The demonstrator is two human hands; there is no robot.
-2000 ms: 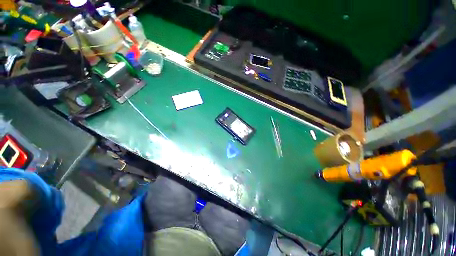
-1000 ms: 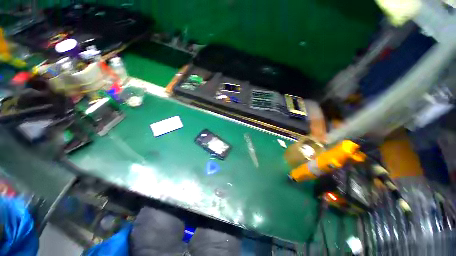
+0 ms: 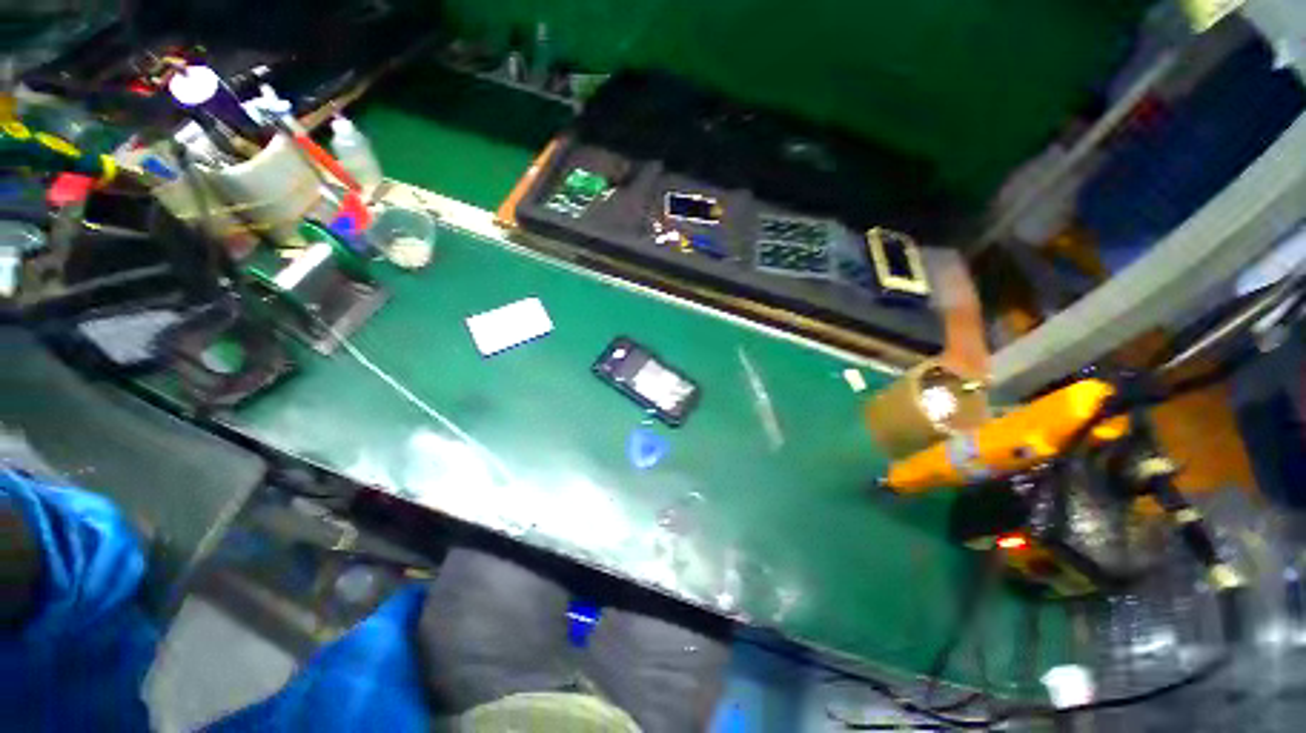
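Note:
Neither of my hands is in view. A black phone housing with a silver-white patch lies face up on the green bench mat. A flat white rectangle lies to its left. A blue triangular pick lies just below the housing. Thin tweezers lie to its right. A thick orange tool with a dark tip is at the right, beside a brown cardboard tube.
A long dark tray at the back holds green circuit boards and a gold-rimmed part. A clear cup and a wire reel stand left. Blue cloth shows at lower left.
The camera view has swung and shifted. The bench things keep their places relative to each other. A blurred skin-coloured shape at the lower left edge two seconds ago is gone.

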